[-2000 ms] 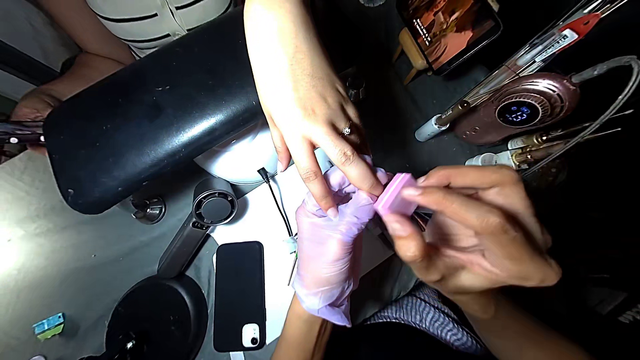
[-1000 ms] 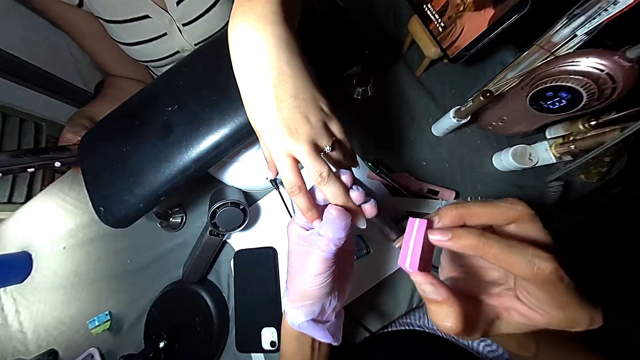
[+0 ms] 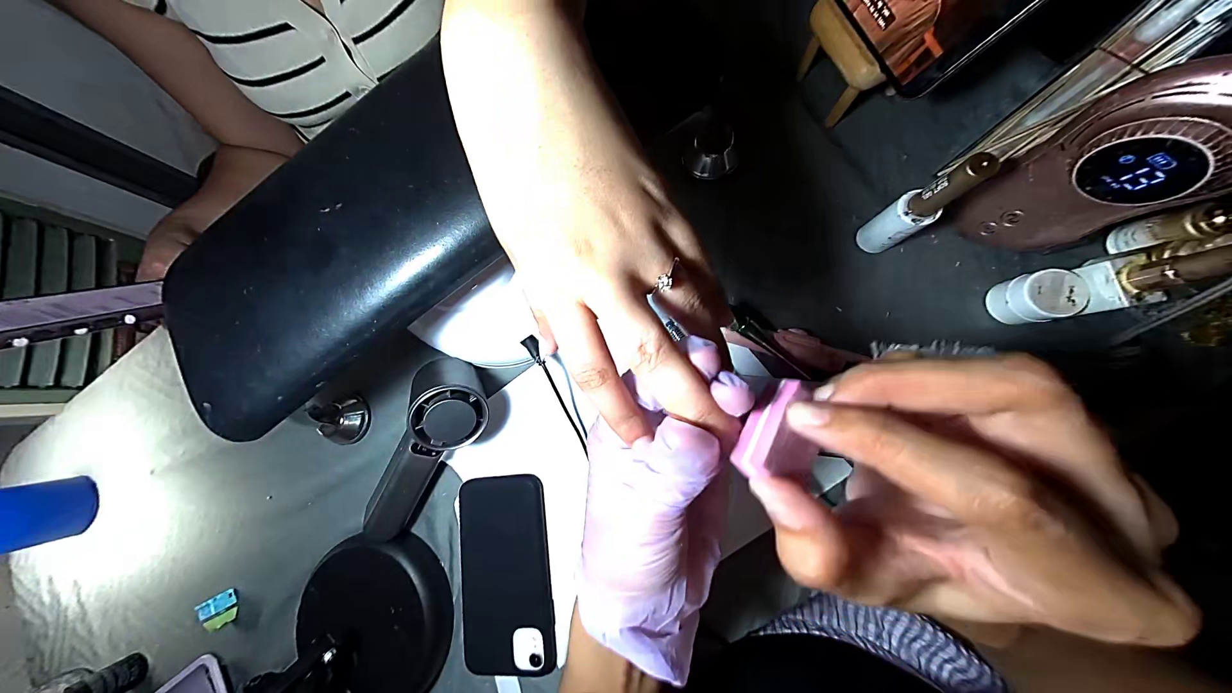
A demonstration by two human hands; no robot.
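My left hand (image 3: 659, 500), in a thin pink-lilac glove, grips a finger of another person's hand (image 3: 587, 221), which reaches in palm down from the top with a ring on one finger. Bare, my right hand (image 3: 962, 491) pinches a small pink nail buffer block (image 3: 773, 430) between thumb and fingers. The block is at the tip of the held finger; whether it touches the nail cannot be told. That person's forearm lies beside a black padded armrest (image 3: 337, 241).
A phone in a black case (image 3: 505, 577), a grey handheld fan (image 3: 448, 414) and a round black base (image 3: 375, 611) stand left of my gloved hand. At right are a brown device with a lit display (image 3: 1088, 159) and several bottles. A blue cylinder (image 3: 48, 512) lies far left.
My right hand has brought the pink block from beside the other person's fingers back to the held fingertip. My left hand still holds the finger.
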